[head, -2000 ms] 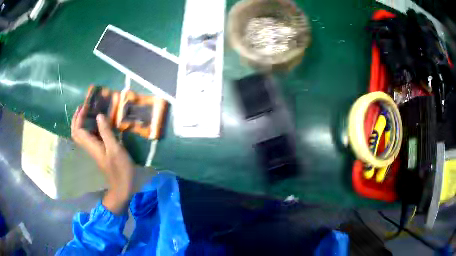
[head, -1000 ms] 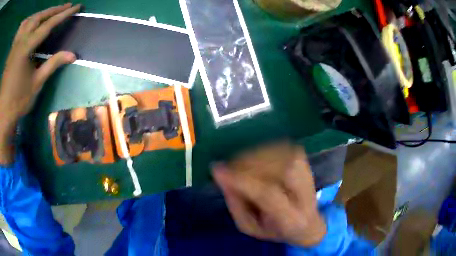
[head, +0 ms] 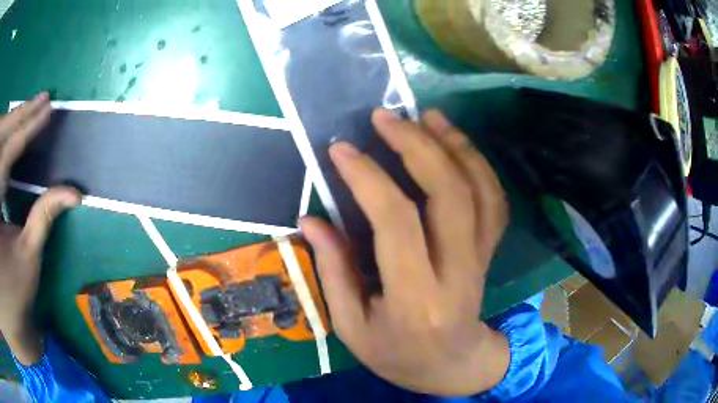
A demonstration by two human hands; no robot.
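Observation:
A long black panel with a white border (head: 173, 165) lies crosswise on the green bench. My left hand (head: 27, 181), partly cut off by the left edge, holds its left end between fingers and thumb. A second, film-covered black panel (head: 334, 75) lies lengthwise beside it, its edge meeting the first panel's right end. My right hand (head: 417, 252) is spread over the lower part of this second panel, fingers apart. It hides the panel's near end; whether it grips the panel is unclear.
Orange blocks with black centres (head: 252, 299) and two thin white sticks (head: 303, 299) lie near the front edge. A wire-wool pot (head: 551, 39) stands at the back. A glossy black angular object (head: 606, 181) is at right, before a red bin (head: 652, 47). Cardboard (head: 606, 323) is below.
My right hand has moved up from the bench's front onto the film-covered panel, and its fingers have spread. My left hand stays at the first panel's left end. The view has shifted.

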